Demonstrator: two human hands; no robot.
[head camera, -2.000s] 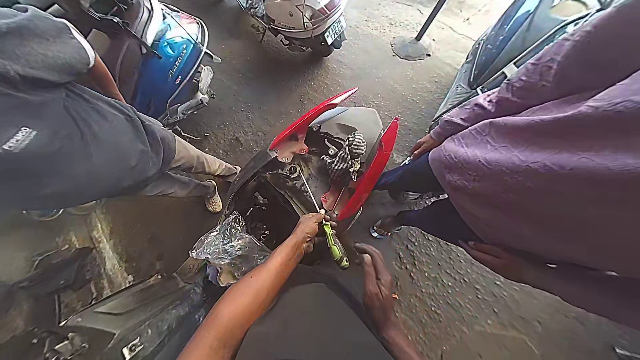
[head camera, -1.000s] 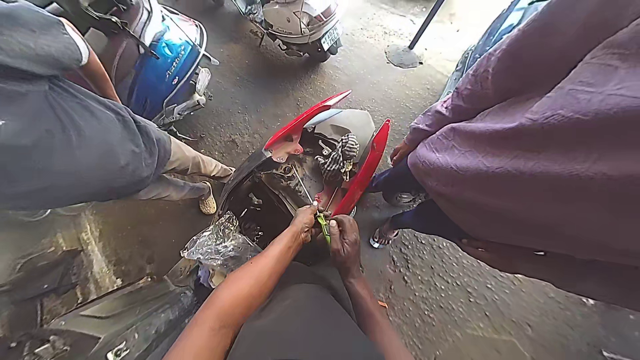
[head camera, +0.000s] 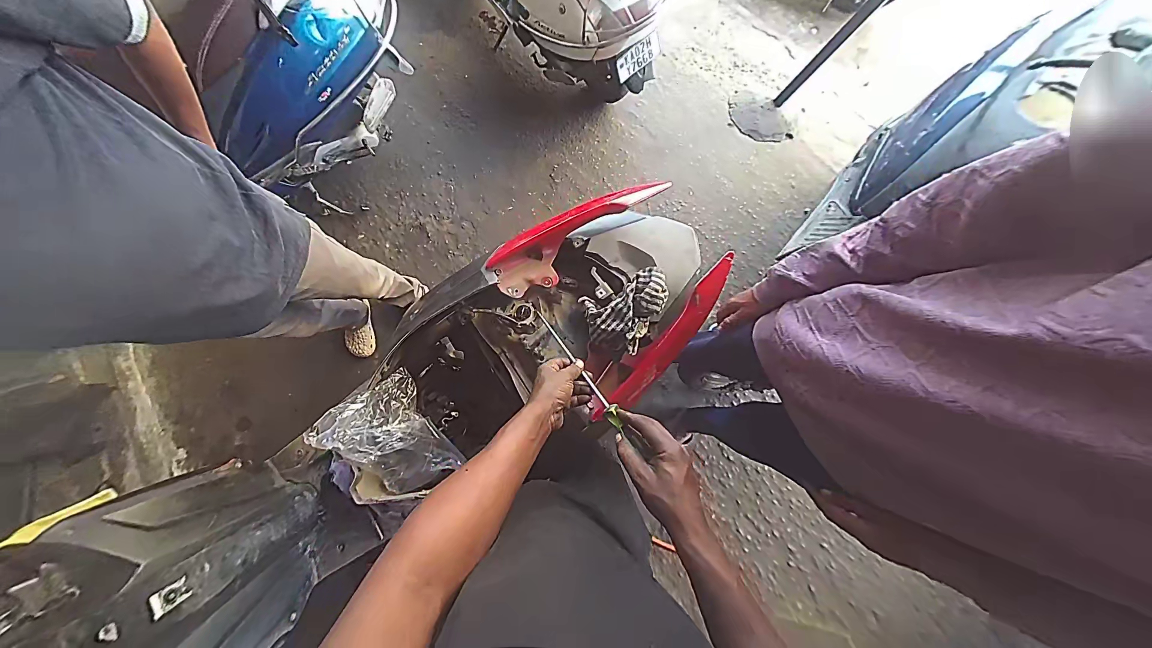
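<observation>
A long screwdriver (head camera: 598, 393) runs from a green handle up to the left, its tip among the parts in the opened rear of a scooter. My right hand (head camera: 664, 468) holds the handle. With its fingers, my left hand (head camera: 560, 387) grips around the shaft partway along. Two red grab rail panels, one at the left (head camera: 576, 220) and one at the right (head camera: 679, 346), flank the opening. A black-and-white checked cloth (head camera: 634, 306) lies between them. Where exactly the screwdriver's tip rests is hard to tell.
A clear plastic bag (head camera: 387, 432) lies on the scooter's left side. One person (head camera: 135, 207) stands at the left, another in purple (head camera: 972, 378) at the right. Beyond are a blue scooter (head camera: 297, 81), a parked scooter (head camera: 576, 27) and another vehicle (head camera: 945, 135) at the right.
Two seconds ago my right hand was apart from the screwdriver; now it is closed on the handle. My left hand has gone from near the handle to the shaft.
</observation>
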